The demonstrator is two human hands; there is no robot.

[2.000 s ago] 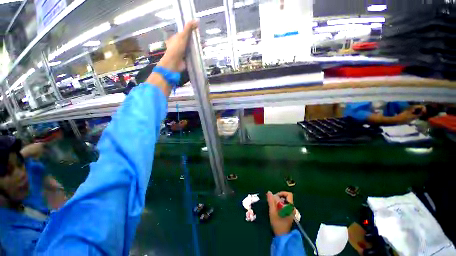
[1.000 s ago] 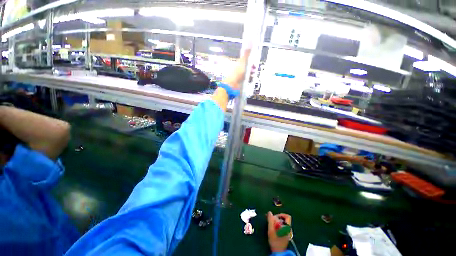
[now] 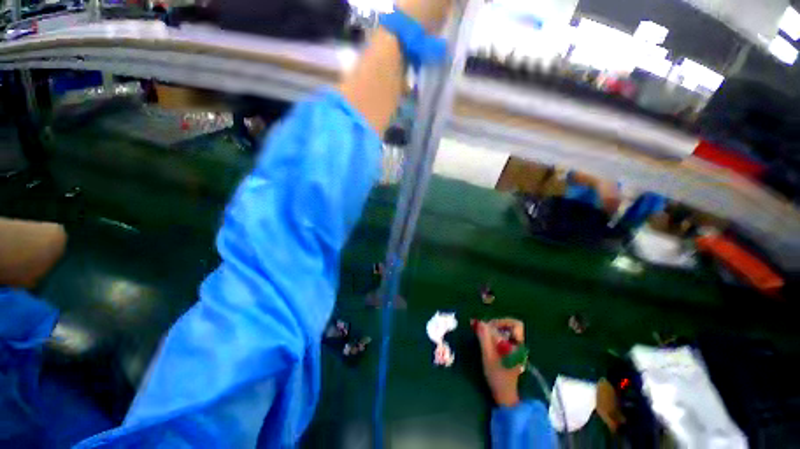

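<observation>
My right hand is closed around a dispensing syringe with red contents and a green cap; a thin hose trails down from the cap. The syringe's tip is too blurred to make out. My left arm reaches up to the grey metal post. My left hand, above a blue wrist band, is beside the post, cut off by the top edge, its fingers out of the picture. Crumpled white tissue, pink-stained at its lower end, lies left of my right hand. Small dark housings lie left of the post.
More small housings lie on the green bench. White paper, a brown pad, a black box with a red light and white sheets are at right. Another person's arm is at left. A shelf crosses above.
The view has tilted down and shifted, so the post and my left hand sit higher and the hand is now cut off. My right hand still holds the syringe.
</observation>
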